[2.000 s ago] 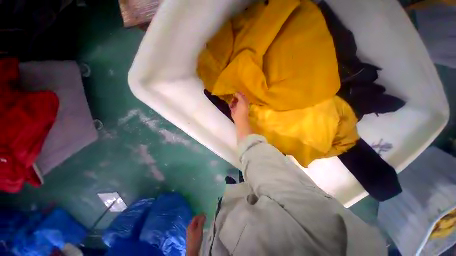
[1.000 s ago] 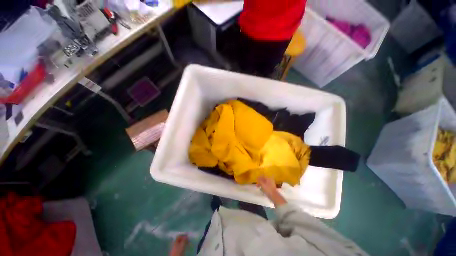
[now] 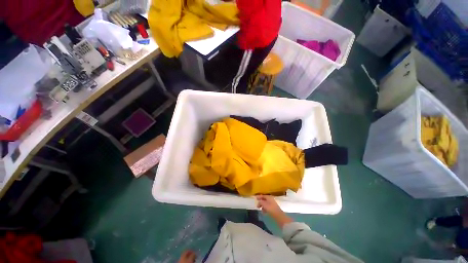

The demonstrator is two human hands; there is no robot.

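A large white plastic bin (image 3: 169,177) stands in front of me. In it lies a bunched heap of yellow cloth (image 3: 241,154). Black garment pieces (image 3: 285,131) show behind and under the heap, and one black end (image 3: 326,155) hangs over the bin's right rim. My bare right hand (image 3: 268,203) is at the near rim, fingers at its inner edge close to the heap's lower edge; whether they grip the rim is unclear. My left hand (image 3: 188,257) is low, beside my body, small and cut by the bottom edge; its fingers are unclear.
A person in red (image 3: 259,25) stands beyond the bin, near a round stool (image 3: 271,63). A sewing table (image 3: 77,102) curves along the left, with a cardboard box (image 3: 145,155) on the floor. White bins hold magenta (image 3: 322,49) and yellow garments (image 3: 439,139). Red cloth (image 3: 20,249) lies lower left.
The view has swung up and shows more of the room. My right hand has gone from the yellow cloth's edge to the near rim. The heap now sits lower and flatter.
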